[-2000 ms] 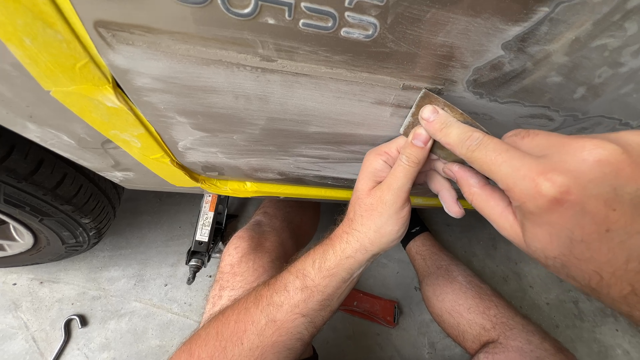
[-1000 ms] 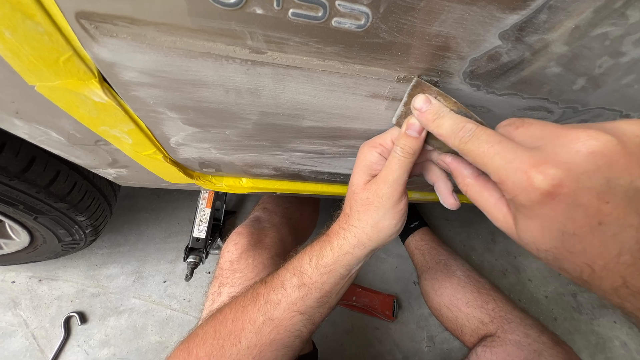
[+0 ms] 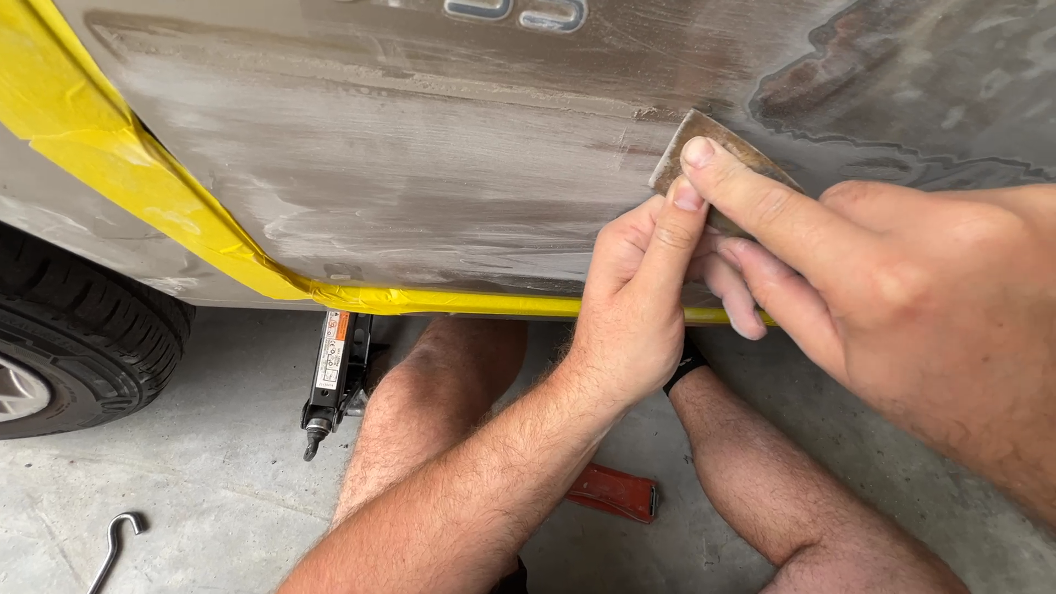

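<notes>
Between both hands is a worn, brownish piece of sandpaper (image 3: 731,150), lying against a sanded car body panel (image 3: 396,173). My right hand (image 3: 858,272) presses it with the index finger, its other fingers curled beneath. My left hand (image 3: 643,289) pinches its lower left part, the thumb beside the right index fingertip; some fingers are hidden behind the sheet. Whether the sheet is wrapped round a backing I cannot tell. The panel shows pale, dusty streaks, a ridge above, and a darker patch with a wavy edge (image 3: 866,140) at the upper right.
Yellow masking tape (image 3: 190,206) borders the panel on the left and along the bottom. A tyre (image 3: 91,338) is at the left. Below the sill are a scissor jack (image 3: 334,371), a red tool part (image 3: 615,492) and a metal hook (image 3: 115,544) on the concrete floor, beside the person's legs.
The view has shifted, so less of the embossed characters at the top shows. Both hands keep their hold on the sheet near the same part of the panel.
</notes>
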